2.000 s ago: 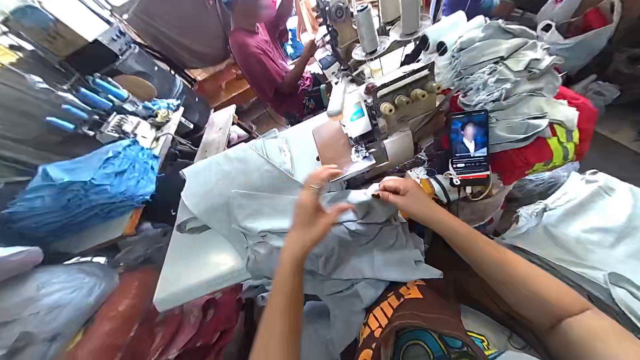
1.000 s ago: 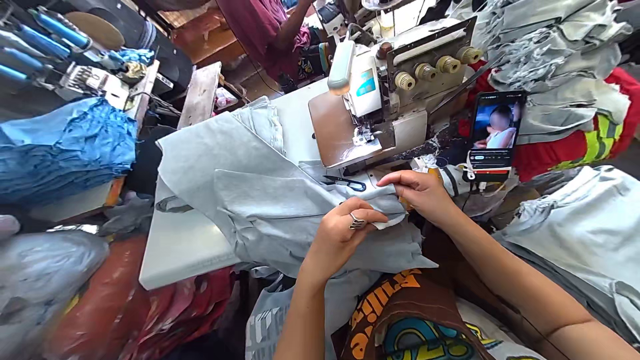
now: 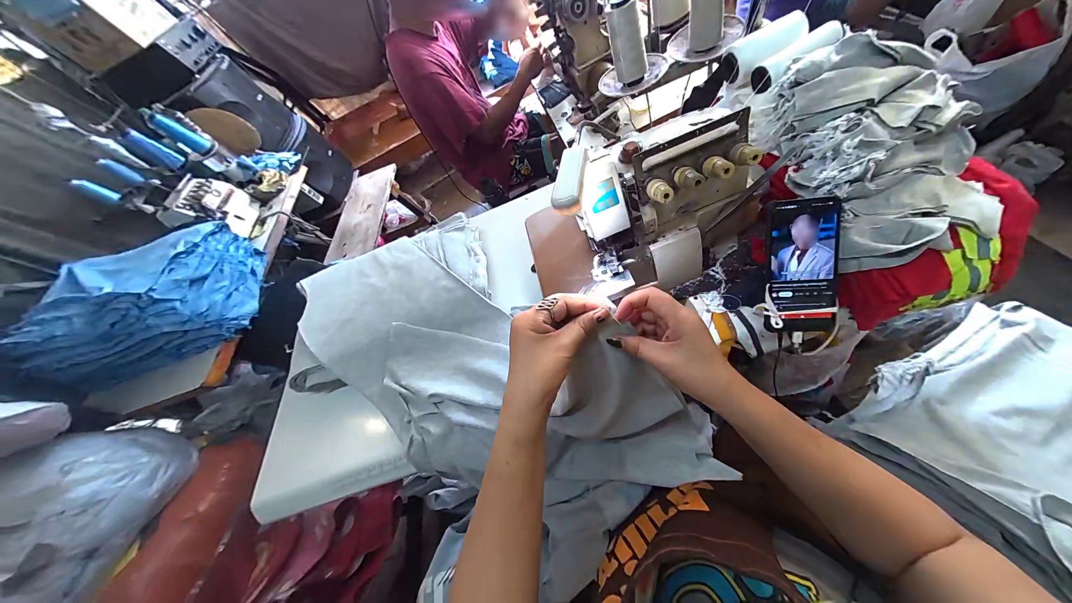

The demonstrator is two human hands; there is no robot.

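Observation:
A light grey fabric piece spreads over the white machine table and hangs off its front edge. My left hand, with a ring, pinches the fabric's upper edge between thumb and forefinger. Close beside it my right hand pinches at the same edge, its fingertips nearly touching the left ones. What exactly lies between the right fingertips is too small to tell. Just beyond both hands stands an overlock sewing machine, its presser foot area above the fingertips.
Right of the machine a smartphone stands upright before stacked grey fabric pieces. More pale fabric lies at the right. Thread cones rise behind the machine. Blue fabric is heaped at the left. Another person sits beyond the table.
Two seconds ago my left hand was raised with spread fingers; it now pinches the fabric beside the right hand. Dark thread snips, seen near the hands one second ago, no longer show.

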